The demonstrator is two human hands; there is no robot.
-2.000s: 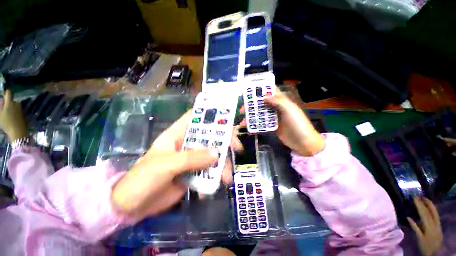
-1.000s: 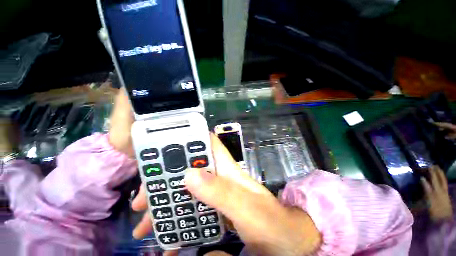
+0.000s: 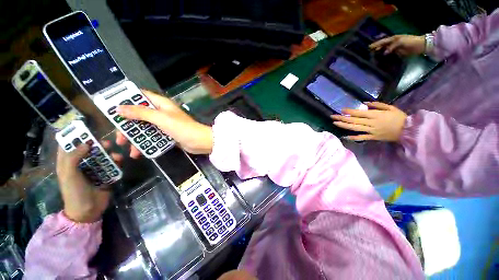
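Note:
My right hand [image 3: 175,123] holds an open white flip phone [image 3: 133,117] with its thumb on the keypad. Its dark screen shows white menu text, with "Pass" at the lower left. My left hand [image 3: 82,183] holds a second open flip phone [image 3: 98,161] at the far left, thumb on the upper keys. Its screen is dark with a bluish sheen. A third open flip phone [image 3: 208,210] lies on the clear blister tray [image 3: 169,240]; the phone in my right hand overlaps its upper end.
At the right, another person's two hands [image 3: 377,121] are at a black phone tray [image 3: 306,104] with lit bluish screens. A white paper slip [image 3: 289,81] lies on the green mat. A dark flat piece [image 3: 227,71] lies on the orange-brown board behind.
The view has swung right, bringing the neighbour's arms in. The right-hand phone is farther from the camera than one second ago. The left-hand phone, then mostly hidden, now shows separately at the left.

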